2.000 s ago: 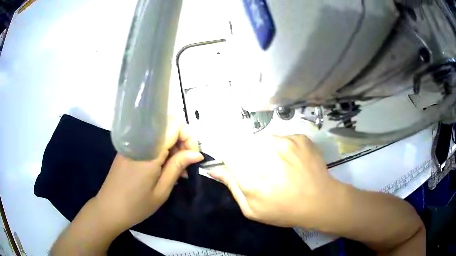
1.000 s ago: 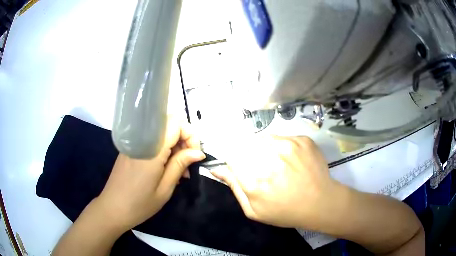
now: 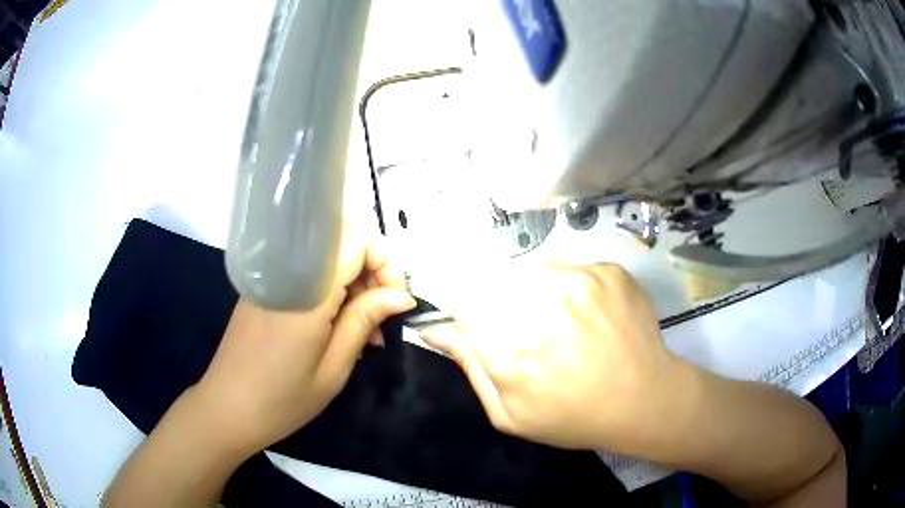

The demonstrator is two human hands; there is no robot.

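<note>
A black fabric piece (image 3: 397, 417) lies across the white table in front of the machine, spread under both hands. My left hand (image 3: 308, 347) pinches the fabric's upper edge between thumb and fingers, partly behind the lamp. My right hand (image 3: 566, 357) is beside it with its fingertips at the same edge; glare washes out its fingers. A thin grey strip with a dark edge (image 3: 429, 318) shows between the two hands; I cannot tell if it is a tool or part of the edge. A small white patch shows just below it. The needle area is lost in glare.
The grey lamp tube (image 3: 288, 198) hangs over my left hand. The machine head (image 3: 655, 99) fills the upper right, with the tension dial parts (image 3: 703, 213) and a curved guard (image 3: 784, 263) below it. A printed ruler tape (image 3: 814, 352) runs along the table's front edge.
The machine head and lamp sit slightly further right in the picture. Both hands keep nearly the same hold on the fabric edge.
</note>
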